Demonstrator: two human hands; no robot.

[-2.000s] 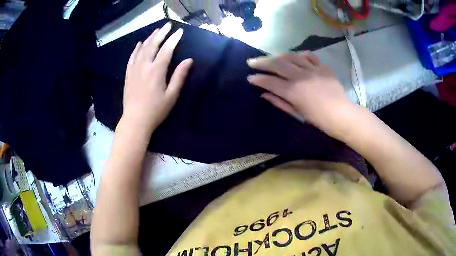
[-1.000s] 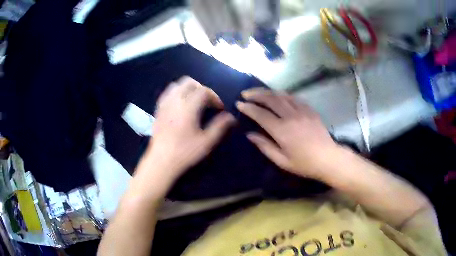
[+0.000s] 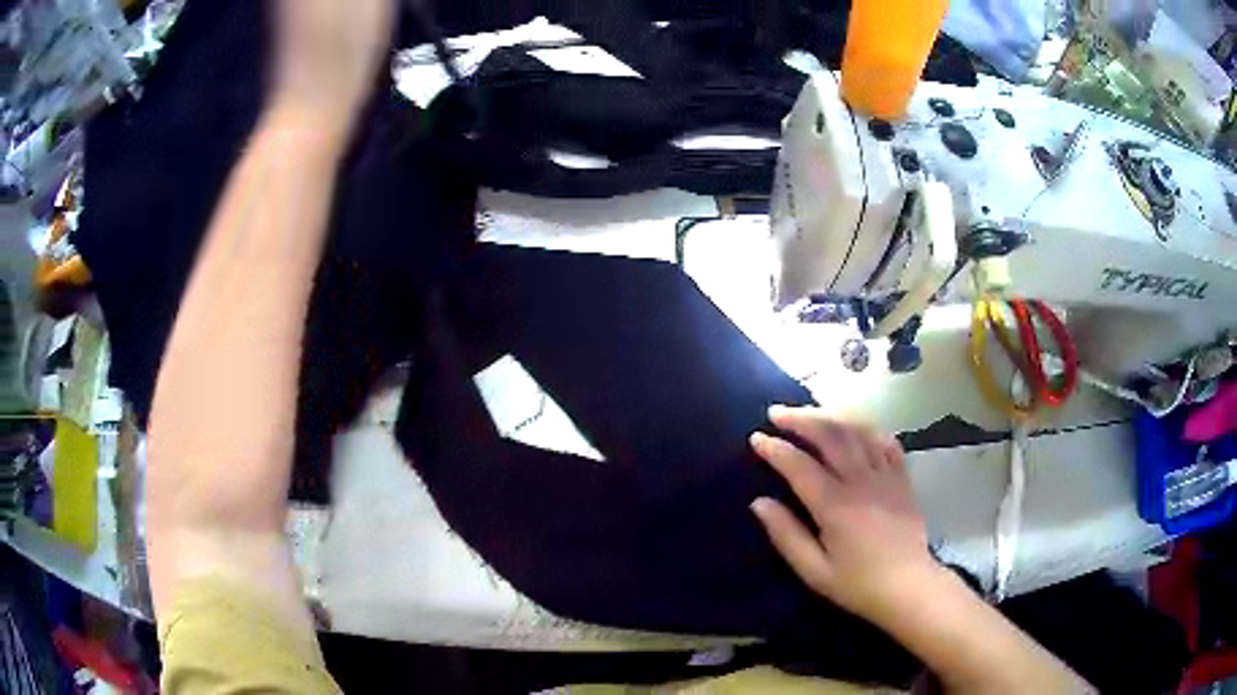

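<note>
A black garment piece [image 3: 611, 340] lies flat on the white machine table, with a white angular patch [image 3: 533, 406] showing within it. My right hand [image 3: 855, 509] rests on its right part, fingers spread, palm down. My left hand [image 3: 330, 34] is at the top left edge, blurred and partly cut off, over the black work pile [image 3: 177, 258]; its fingers are not clear. The white sewing machine [image 3: 1058, 217] stands at the right, its presser foot [image 3: 868, 346] behind the garment piece.
An orange holder [image 3: 889, 54] stands on the machine head. Scissors with red and orange loops [image 3: 1027, 356] hang by it, above a white tape [image 3: 1012, 509]. A blue tray [image 3: 1183, 468] is at the right edge. More black cloth [image 3: 611, 129] lies behind.
My left hand has moved from the garment piece up to the far left. My right hand stays on the cloth. The view has shifted, showing more of the machine and the white patch.
</note>
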